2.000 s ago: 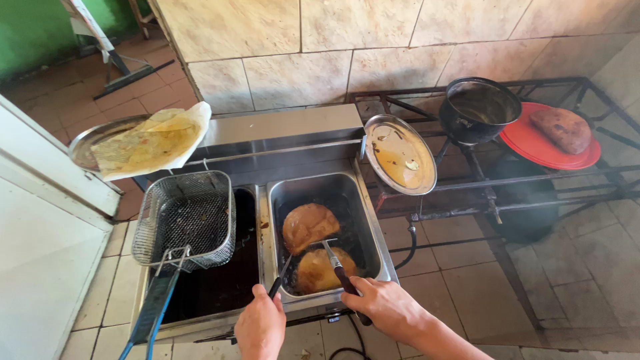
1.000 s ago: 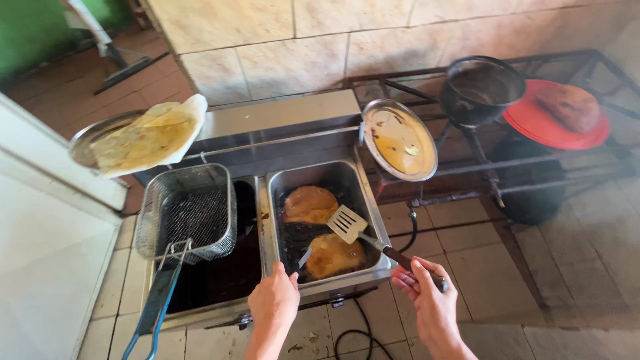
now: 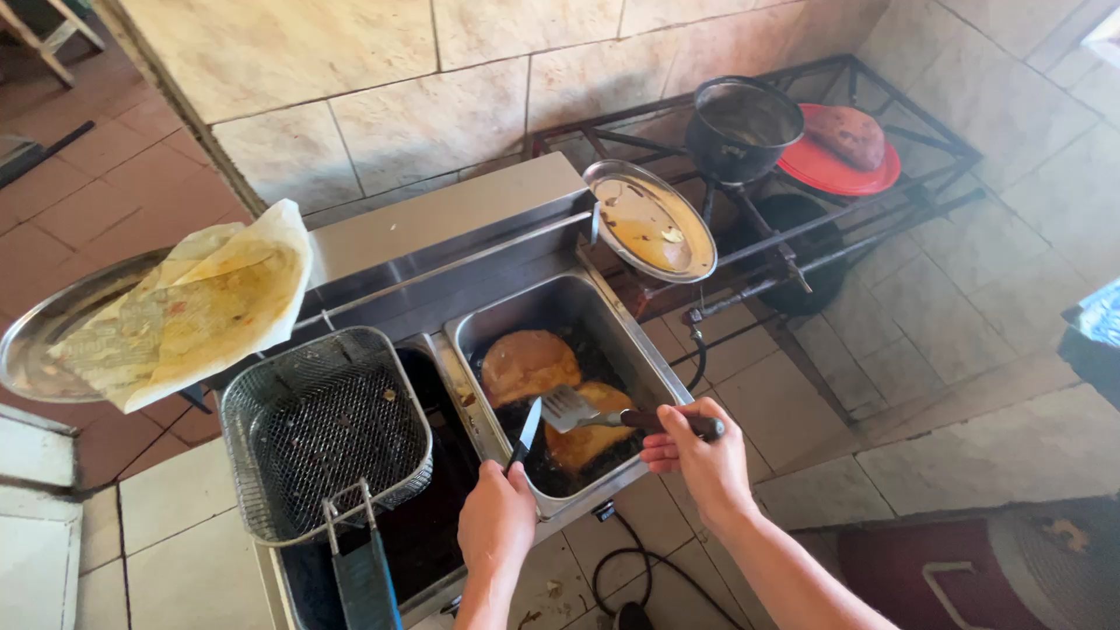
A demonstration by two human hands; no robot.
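Observation:
My left hand [image 3: 497, 516] grips the dark handle of a knife [image 3: 528, 430], its blade pointing up over the near left side of the fryer vat. The dark handle of a slotted metal spatula [image 3: 567, 409] is in my right hand [image 3: 700, 451], at the vat's right rim. Two golden pieces of fried dough lie in dark oil inside the steel vat [image 3: 652, 354]: one farther back [image 3: 525, 363], the other nearer [image 3: 582, 442]. The spatula's blade is over the nearer piece, its tip close to the knife blade; whether it touches the dough I cannot tell.
Left of the vat sits a wire fryer basket [image 3: 324, 446]. Oily paper [image 3: 201, 306] covers a metal tray [image 3: 44, 341] farther left. An oval metal plate [image 3: 652, 219] stands right of the fryer, near a burner frame bearing a black pot [image 3: 744, 127] and a red plate [image 3: 840, 179] with food.
The spatula, earlier low over the nearer dough, was raised flat toward the vat's right side a second ago and is now farther left, beside the knife blade. Both hands keep their tools.

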